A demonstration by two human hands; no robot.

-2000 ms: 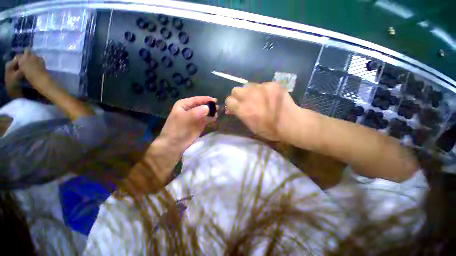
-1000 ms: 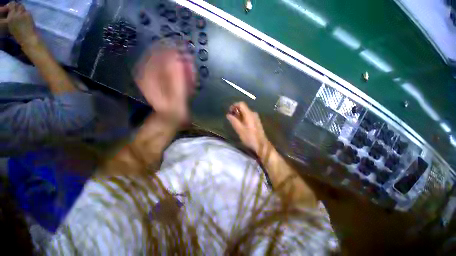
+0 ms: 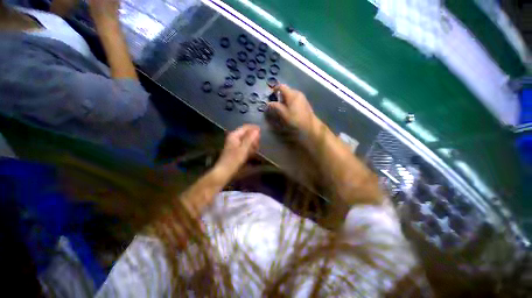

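Several black ring parts [image 3: 251,64] lie loose on the dark grey bench top [image 3: 198,110]. My right hand [image 3: 294,109] is at the near right side of these rings, its thumb and fingertips closed around a small dark piece that looks like a black ring part [image 3: 273,97]. My left hand [image 3: 240,144] is at the bench's front edge, lower left of my right hand, with its fingers curled together. Whether it holds anything cannot be made out. A dense heap of small black parts [image 3: 197,51] lies left of the rings.
A compartment tray [image 3: 429,204] with black pieces is at right. A whitish patch [image 3: 349,141] lies partly behind my right forearm. A pale metal rail [image 3: 326,90] borders a green surface [image 3: 350,41]. Another worker's arm [image 3: 119,52] and clear tray [image 3: 146,17] are at upper left.
The view has turned. My left hand has drawn back from the rings to the bench edge. My right hand has moved over to the rings. The tweezers seen earlier no longer show on the bench.
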